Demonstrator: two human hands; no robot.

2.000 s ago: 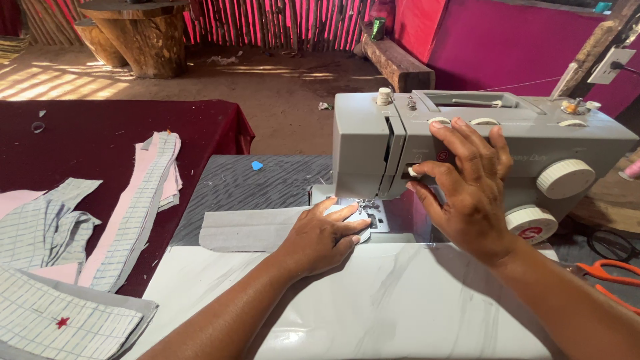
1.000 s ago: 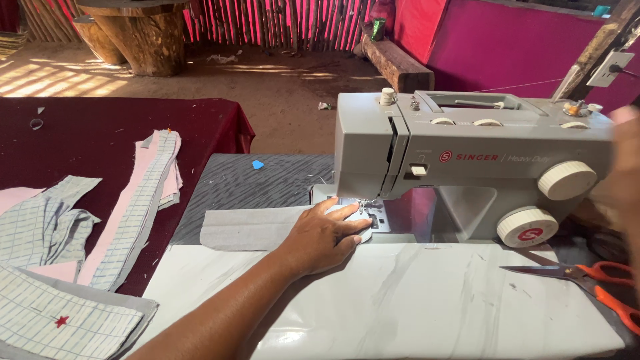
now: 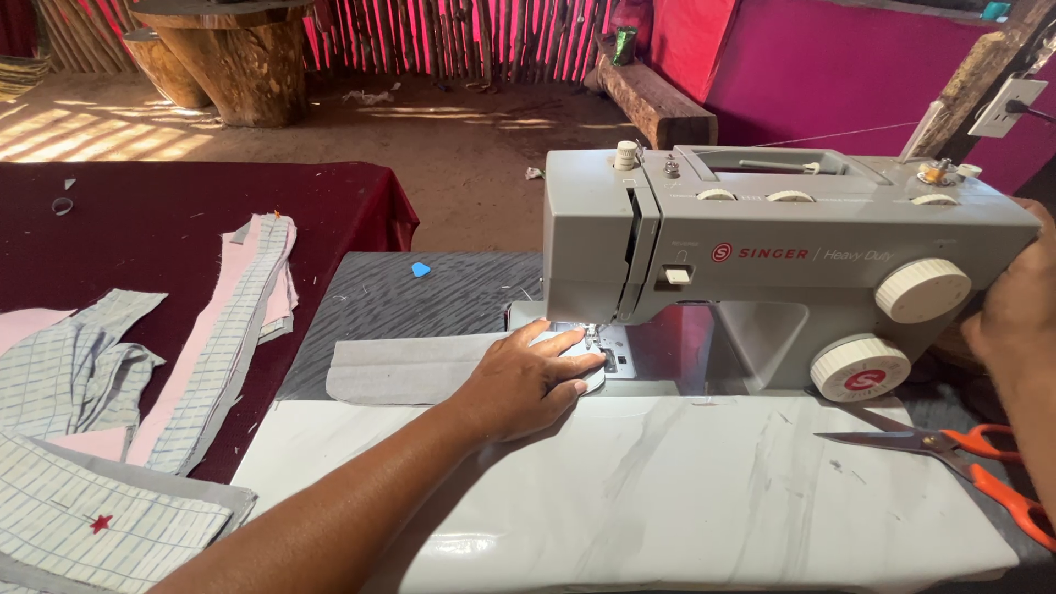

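Observation:
A grey Singer sewing machine (image 3: 784,239) stands on the right side of the table. My left hand (image 3: 528,384) lies flat with fingers spread on a grey fabric strip (image 3: 404,369), pressing its right end beside the presser foot (image 3: 591,334). The strip has rounded corners and reaches out to the left of the hand. At the machine's right end is my right hand (image 3: 1015,305), partly behind the housing and cut by the frame edge; its fingertips are hidden, so whether it grips anything there does not show.
Orange-handled scissors (image 3: 932,443) lie on the marbled white board (image 3: 627,495), below the machine's dials. Cut fabric pieces (image 3: 223,346) lie on the dark red cloth (image 3: 124,239) at left. A blue chip (image 3: 421,270) rests on the dark tabletop.
My right hand has left the reverse lever at the machine's front and moved right, to the machine's far end. The left hand has stayed on the grey strip.

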